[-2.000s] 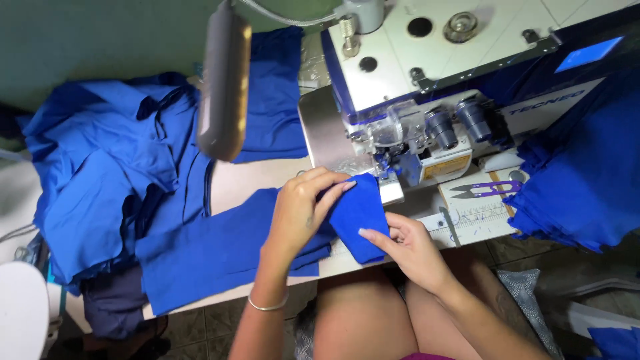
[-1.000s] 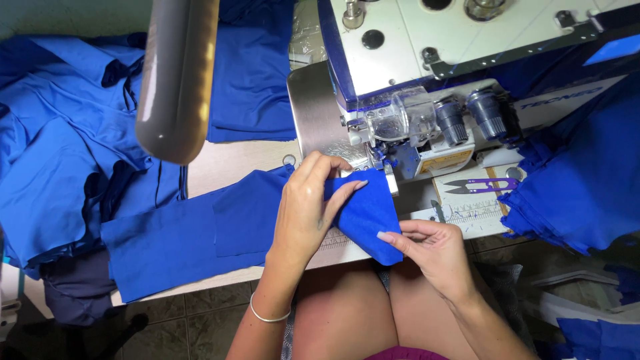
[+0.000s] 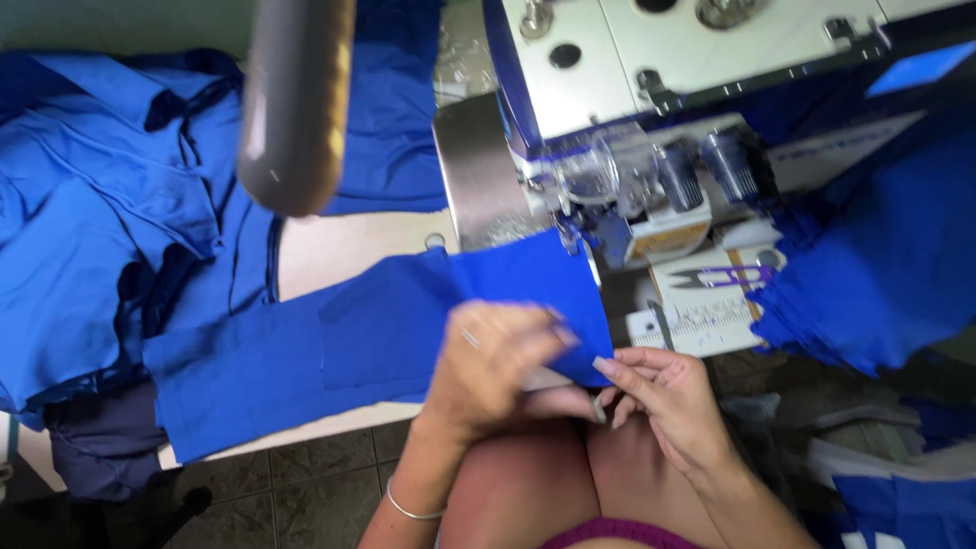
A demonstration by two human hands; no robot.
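A blue fabric piece (image 3: 526, 282) lies with its upper right corner under the presser foot (image 3: 568, 232) of the overlock sewing machine (image 3: 579, 99). It overlaps a longer blue strip (image 3: 252, 366) stretching left over the table. My right hand (image 3: 667, 396) pinches the fabric's lower right corner between thumb and fingers. Blurred by motion, my left hand (image 3: 496, 366) is over the lower edge of the fabric, fingers bent and pointing right; whether it grips any cloth is unclear.
A lamp head (image 3: 297, 107) hangs in front at upper left. Heaped blue fabric (image 3: 84, 229) covers the left side. Thread snips (image 3: 717, 276) lie on the machine's ruled plate (image 3: 701, 313). More blue fabric (image 3: 892, 252) hangs at right, and a dark cloth (image 3: 103, 442) sits at lower left.
My left hand has left the fabric's upper edge near the presser foot and moved down toward my right hand. My right hand still pinches the lower corner.
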